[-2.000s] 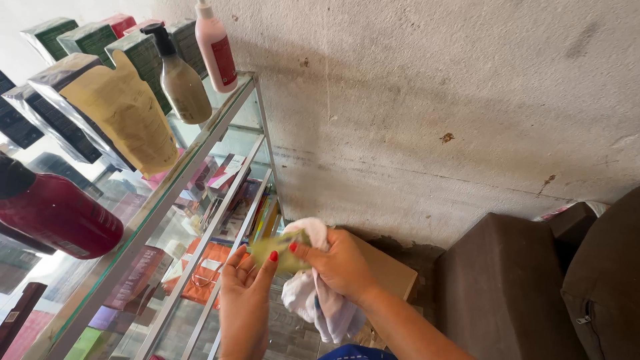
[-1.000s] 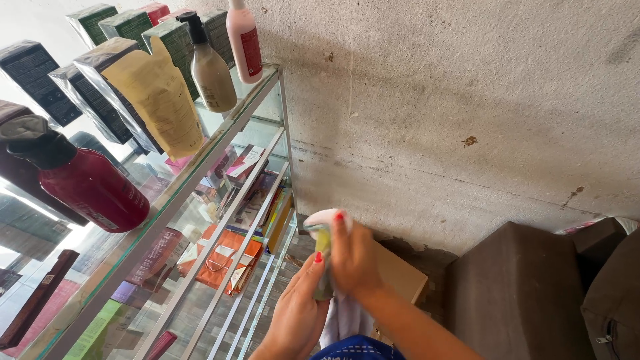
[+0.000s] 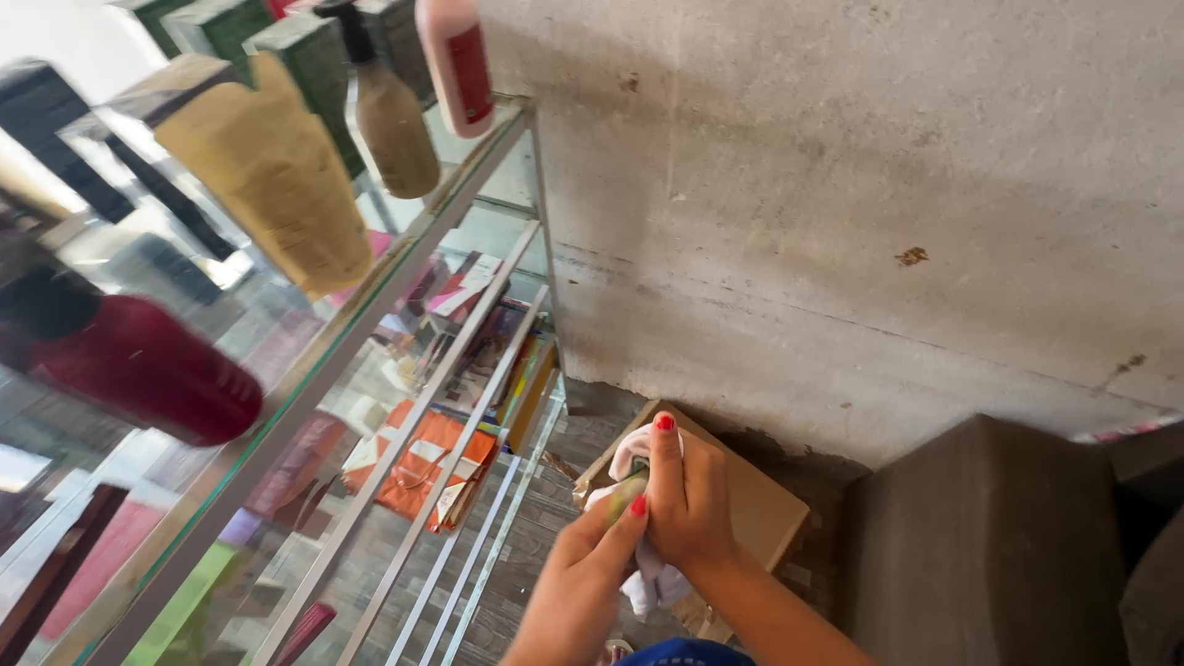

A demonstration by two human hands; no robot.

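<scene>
Low in the middle of the head view, my left hand (image 3: 589, 550) grips a small greenish item (image 3: 629, 495), mostly hidden by the fingers; its kind cannot be told. My right hand (image 3: 689, 490) presses against it from the right, shut on a whitish cloth (image 3: 655, 587) whose end hangs below. The two hands touch. To their left stands a glass display case (image 3: 370, 324) with metal rails. On its top are a dark red bottle (image 3: 153, 370), a tan pump bottle (image 3: 393, 129), a pink bottle (image 3: 458, 69) and a yellowish paper pouch (image 3: 273, 185).
Several boxes (image 3: 217, 28) stand at the back of the case top. Orange packets (image 3: 425, 462) lie on a shelf inside. A cardboard box (image 3: 758, 499) sits on the floor beyond my hands. A dark brown padded seat (image 3: 971, 536) is at right, below a stained wall (image 3: 832, 185).
My hands have closed in around the small greenish item and the cloth. Two seconds ago the item showed more openly between my fingers, with the cloth spread behind it.
</scene>
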